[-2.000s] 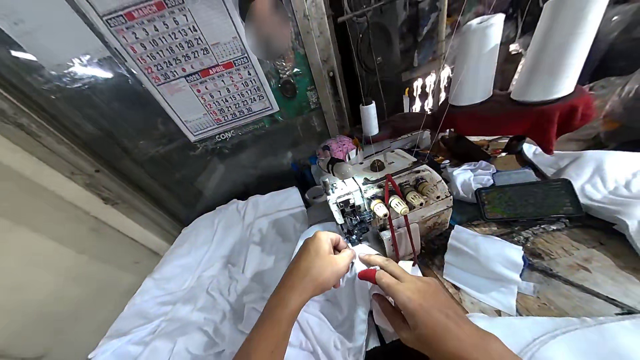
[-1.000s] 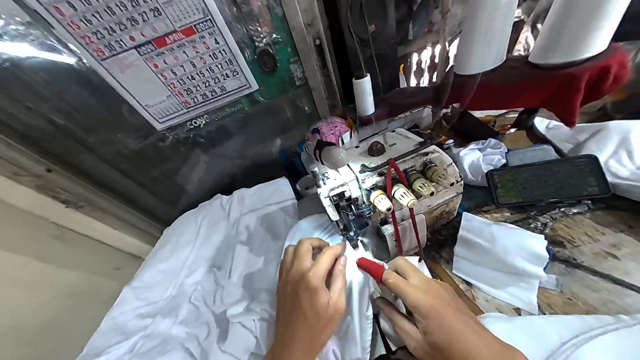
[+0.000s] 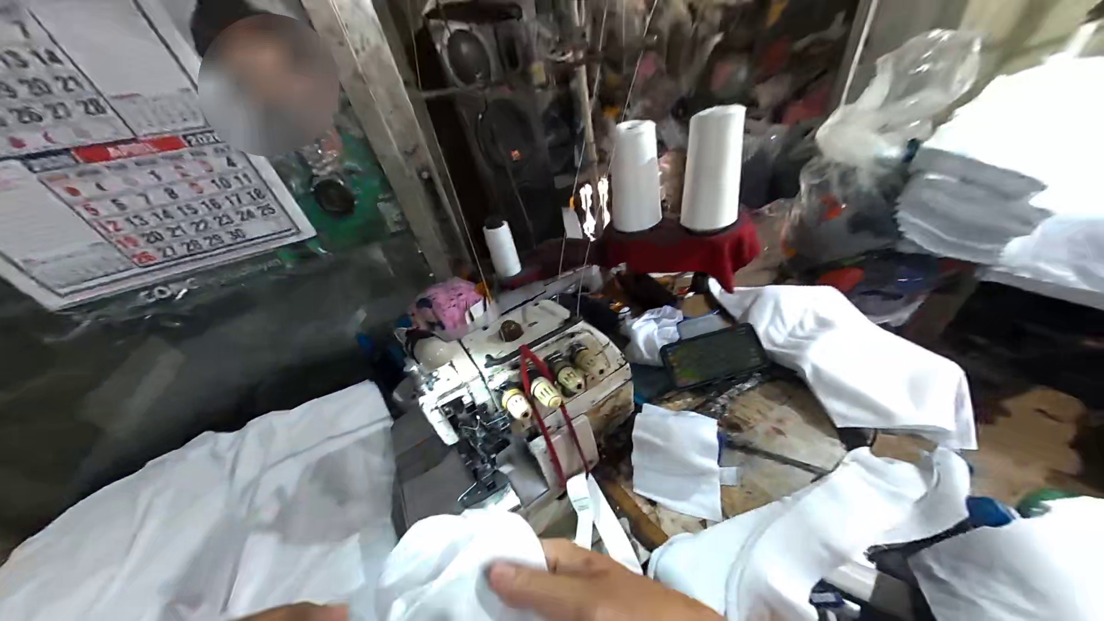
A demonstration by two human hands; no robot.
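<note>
My right hand (image 3: 595, 586) grips a bunched piece of white fabric (image 3: 457, 561) at the bottom centre, just in front of the overlock sewing machine (image 3: 535, 371). The thumb lies on top of the cloth. Only a small part of my left hand (image 3: 302, 612) shows at the bottom edge, left of that fabric; its fingers are mostly out of frame. The machine's presser foot (image 3: 487, 487) has no fabric plainly under it. A red cord (image 3: 539, 414) loops over the tension dials, and a white strip (image 3: 599, 517) hangs below it.
White cloth (image 3: 285, 492) spreads left of the machine. To the right lie a phone (image 3: 714, 355), a small white fabric piece (image 3: 677, 457) and more white garment pieces (image 3: 862, 362). Thread cones (image 3: 714, 168) stand on a red cloth (image 3: 681, 250) behind. A calendar (image 3: 147, 198) hangs at upper left.
Both hands have moved away from the presser foot, toward the bottom of the view. White fabric is now bunched up in my right hand. The view has swung up and to the right.
</note>
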